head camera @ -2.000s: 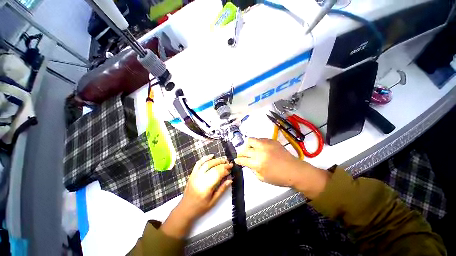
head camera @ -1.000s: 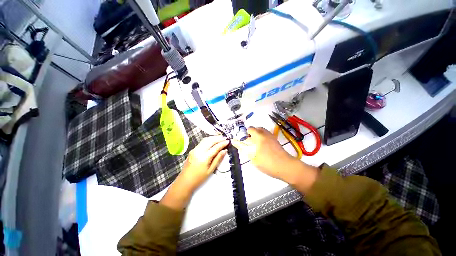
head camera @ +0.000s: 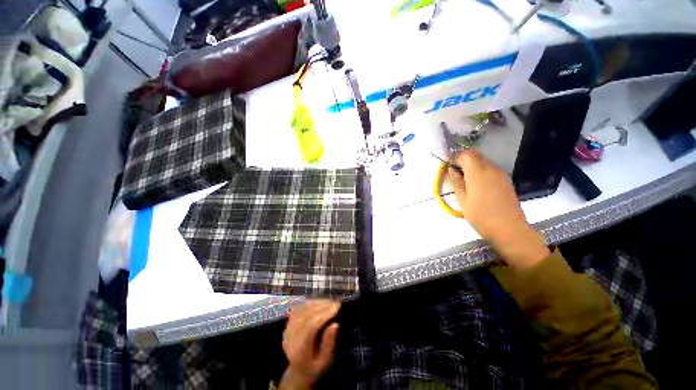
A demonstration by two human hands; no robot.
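A plaid panel (head camera: 278,228) lies flat on the white table, its angled corners to the left. A black strip (head camera: 366,236) runs along its straight right edge, from near the presser foot (head camera: 393,156) down over the table's front edge. My left hand (head camera: 311,335) is at the front edge just below the panel, fingers curled; I cannot tell whether it holds the strip or cloth. My right hand (head camera: 484,190) is at the scissors (head camera: 440,190), covering the red handle; the yellow-orange handle shows beside it. Its grip is partly hidden.
The JACK machine (head camera: 465,95) spans the back. Stacked plaid panels (head camera: 187,148) lie at left before a dark red-brown roll (head camera: 240,65). A yellow-green tag (head camera: 305,133) hangs by the machine head. A black smartphone (head camera: 553,145) stands right of my right hand, beside a short black stick (head camera: 581,180).
The plaid panel has come forward from the machine and lies flat. My left hand has moved down to the front edge. My right hand has moved right from the needle area to the scissors.
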